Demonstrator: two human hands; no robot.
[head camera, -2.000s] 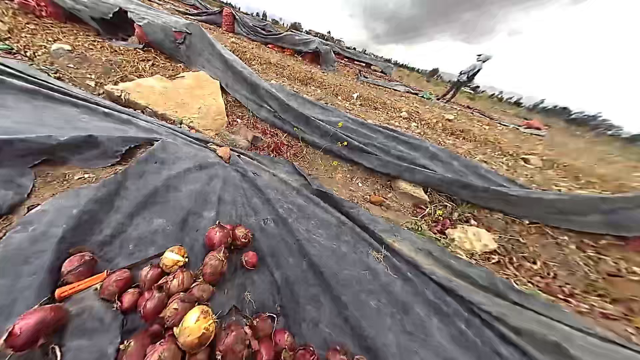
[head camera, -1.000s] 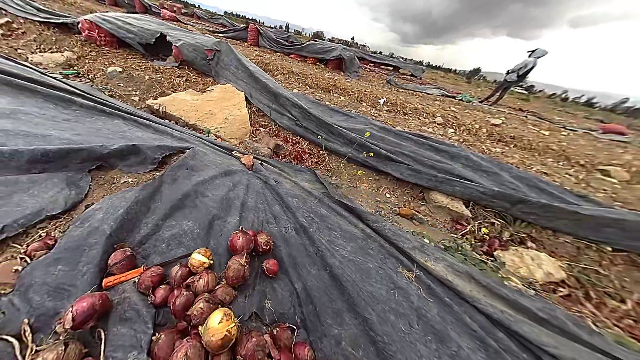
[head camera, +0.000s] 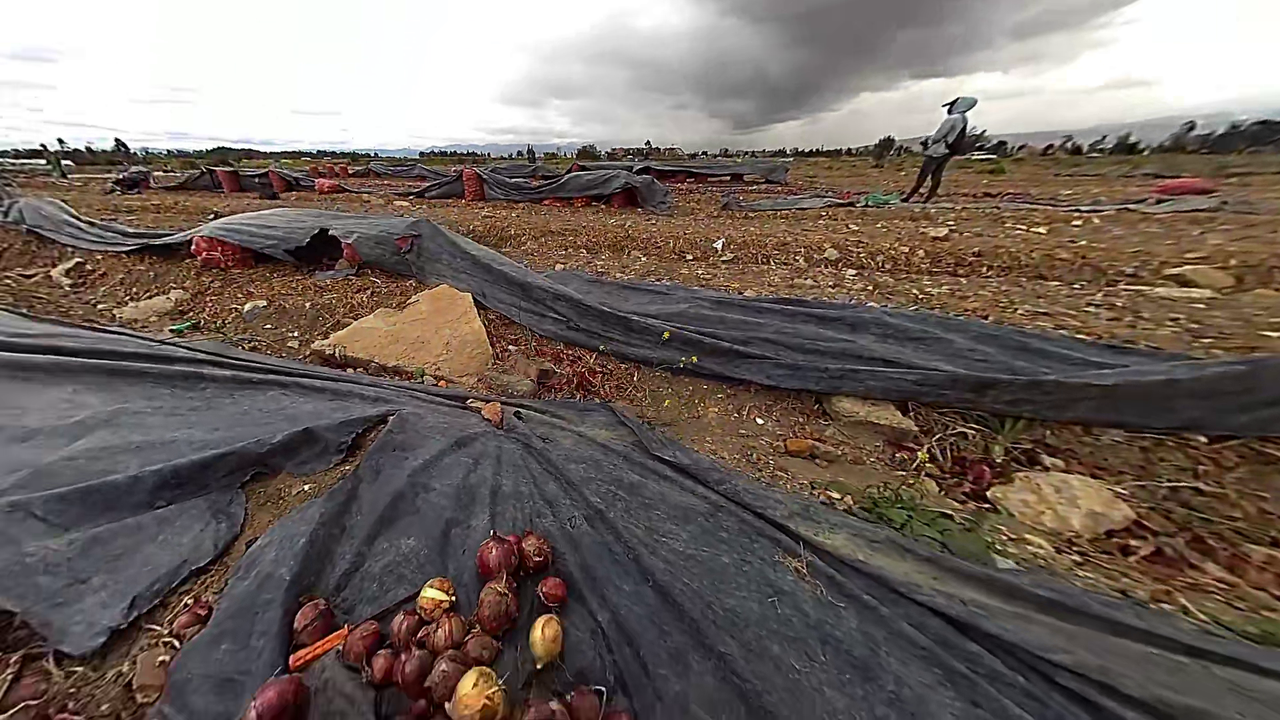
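Observation:
Neither of my hands shows in the head view. Red onions (head camera: 413, 672) lie in a loose pile on a dark fabric sheet (head camera: 640, 560) at the bottom, left of the middle. Among them are a pale yellow onion (head camera: 546, 640), a larger golden one (head camera: 479, 694) and a partly peeled one (head camera: 436, 598). An orange handle (head camera: 318, 648), perhaps of a knife, rests between the onions on the pile's left side; the rest of that tool cannot be made out.
A large flat rock (head camera: 415, 335) stands beyond the sheet. Another long dark sheet (head camera: 700, 335) crosses the field, partly over red mesh sacks (head camera: 221, 252). At the far right a person (head camera: 940, 150) stands. A smaller rock (head camera: 1062, 503) lies right of the near sheet.
The view has levelled out and tilted up. A pale yellow onion now lies at the pile's right side, where the sheet was bare one second ago.

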